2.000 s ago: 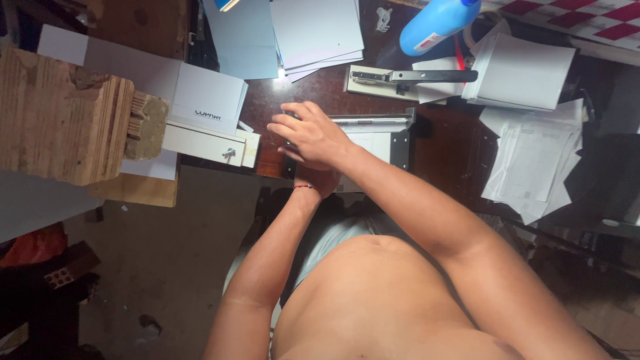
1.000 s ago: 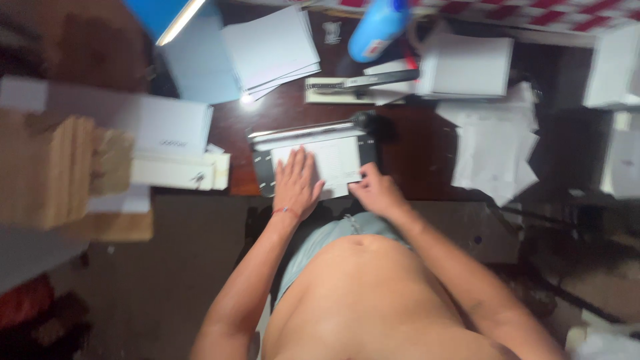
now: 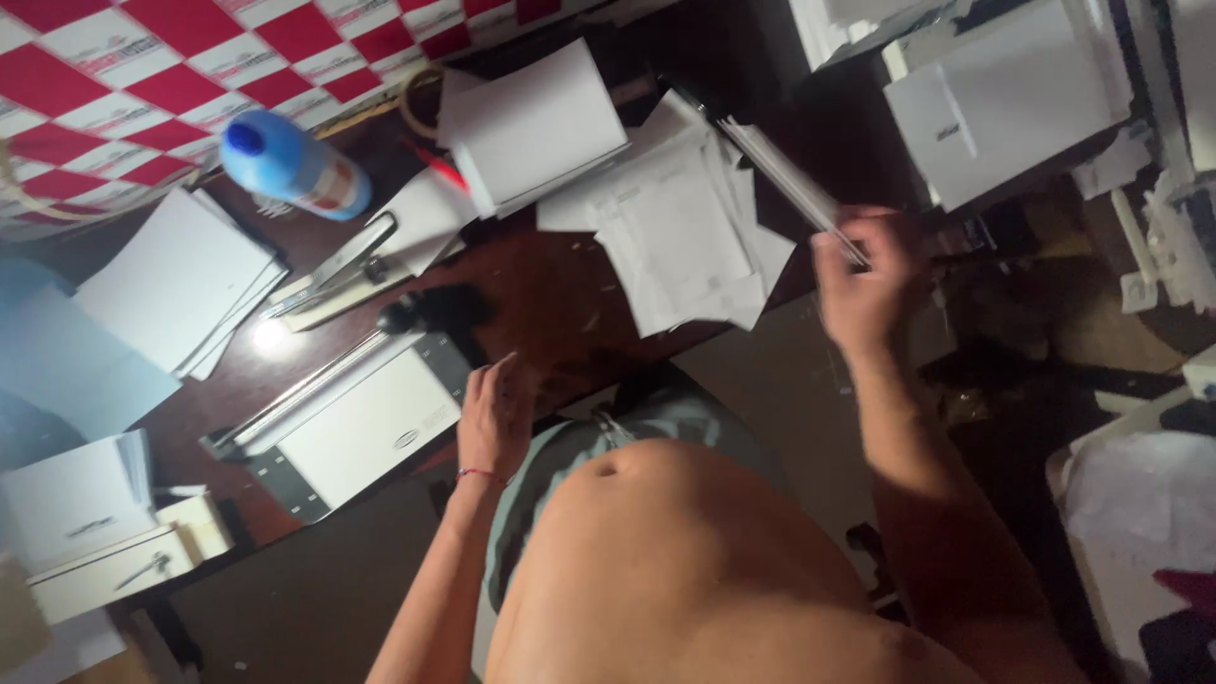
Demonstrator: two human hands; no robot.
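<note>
My right hand [image 3: 869, 285] grips a thin stack of paper [image 3: 793, 190], seen nearly edge-on, out to the right of the desk. My left hand [image 3: 499, 413] rests near the desk's front edge, beside a paper trimmer [image 3: 366, 423] with a white bed and black ends. A thin pale sliver shows at its fingertips; whether the fingers hold it, I cannot tell. Behind the trimmer lies a long-arm stapler [image 3: 332, 271]. Loose printed sheets [image 3: 679, 228] are piled at the right of the desk, with a white paper stack [image 3: 541, 133] behind them.
A blue bottle [image 3: 294, 166] stands at the back. More paper [image 3: 180, 275] lies at the left, near a pale clamp-like block [image 3: 114, 570] with a metal screw. Right of the desk is another stack of white sheets [image 3: 1012, 114]. A checkered red and white sheet [image 3: 218, 66] borders the back.
My right hand has left the trimmer and moved far to the right, where it now holds paper. My left hand has come off the trimmer's bed to its right side. The view has turned strongly.
</note>
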